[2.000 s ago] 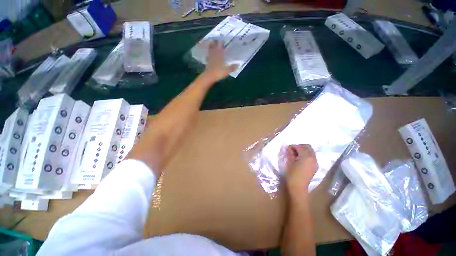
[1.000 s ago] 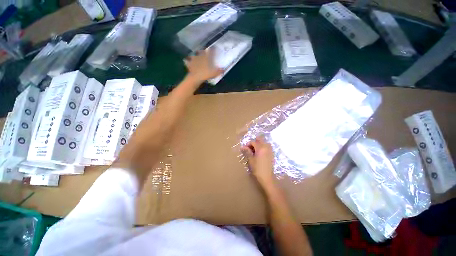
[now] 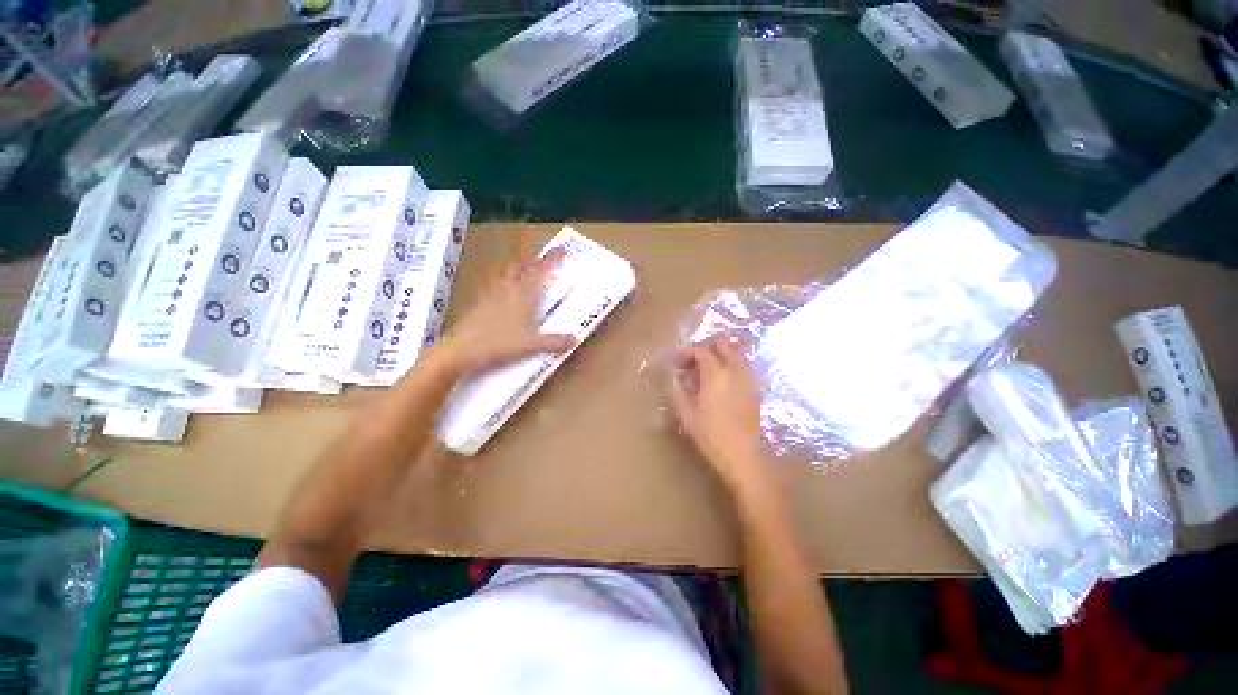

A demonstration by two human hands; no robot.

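My left hand (image 3: 509,319) is closed over a white product box (image 3: 523,373) on the brown bench top (image 3: 597,475). The box lies slanted, and no film shows on it. My right hand (image 3: 713,394) pinches the crinkled open end of a clear poly bag (image 3: 777,326) at the lower left of the stack of empty poly bags (image 3: 910,319). The bag looks empty; its far part merges with the stack. Part of the box is hidden under my left hand.
Unbagged boxes (image 3: 204,272) lean at the left. Bagged boxes (image 3: 785,116) lie on the green conveyor belt (image 3: 679,122). Crumpled spare bag bundles (image 3: 1045,489) and a single box (image 3: 1178,414) are at the right. A green crate (image 3: 116,584) is lower left, a grey post (image 3: 1174,177) upper right.
My left hand has come back from the belt onto the bench with a box. My right hand first moved left, pulling the bag's end out from the stack, and still holds it.
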